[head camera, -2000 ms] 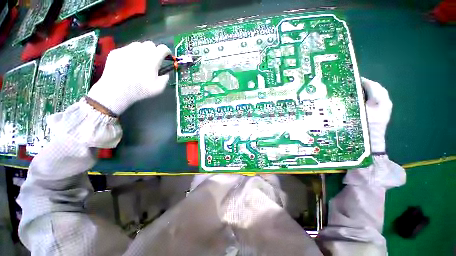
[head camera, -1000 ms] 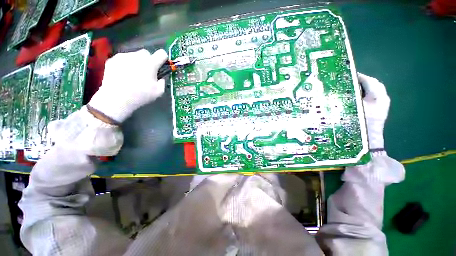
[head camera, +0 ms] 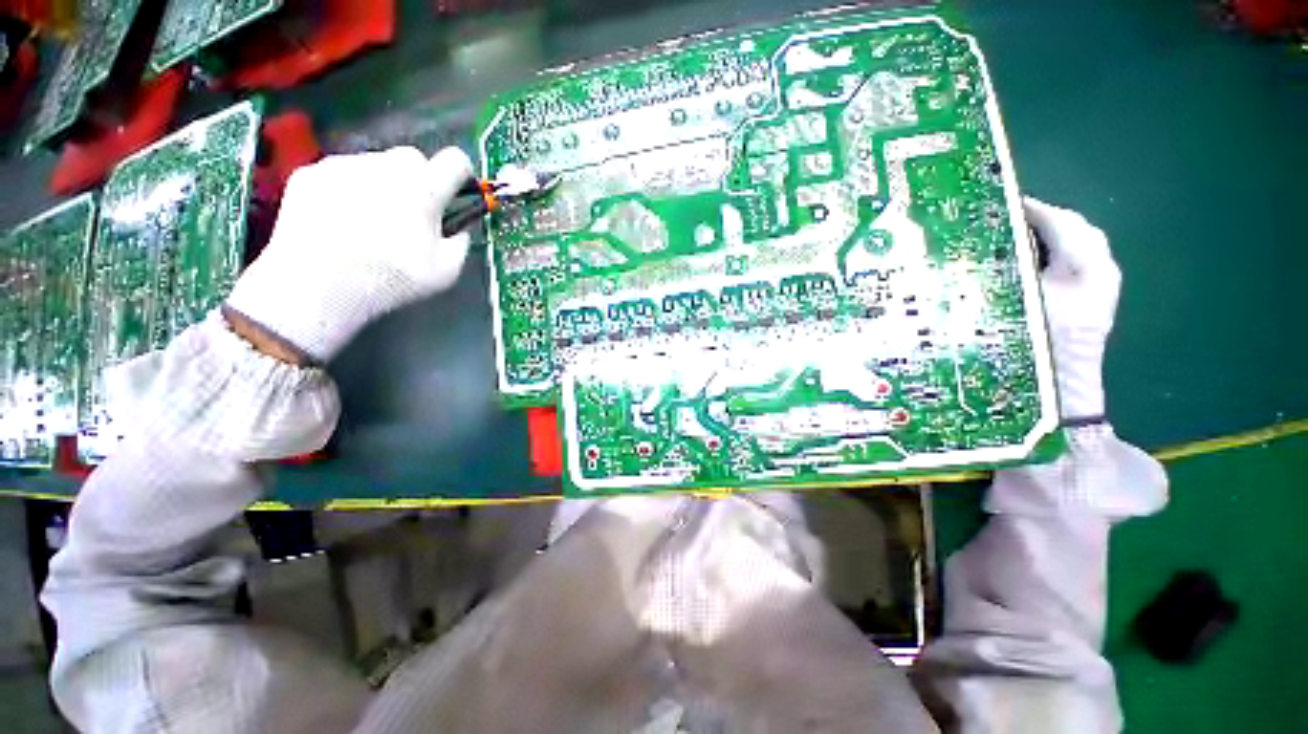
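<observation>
A large green circuit board (head camera: 660, 230) with white tracks is held solder side up above the bench mat. My right hand (head camera: 1076, 287), in a white glove, grips its right edge; the fingers behind the board are hidden. My left hand (head camera: 359, 237), gloved, is closed around side cutters (head camera: 519, 187) with black and orange-red handles. The silver jaws rest at the board's upper left part, just inside the left edge. Whether the jaws are open is too small to tell. A red pad (head camera: 544, 440) shows under the board's lower left corner.
Two green boards (head camera: 172, 244) lie on red pads at the left. More boards (head camera: 215, 29) and red pads are at the upper left. Yellow tape (head camera: 416, 502) runs along the bench's front edge. A black object (head camera: 1186, 617) is at the lower right, and something red (head camera: 1274, 15) at the upper right.
The board and my right hand have shifted slightly left and up in view. My left hand has moved slightly left, and the cutter jaws sit slightly lower in view.
</observation>
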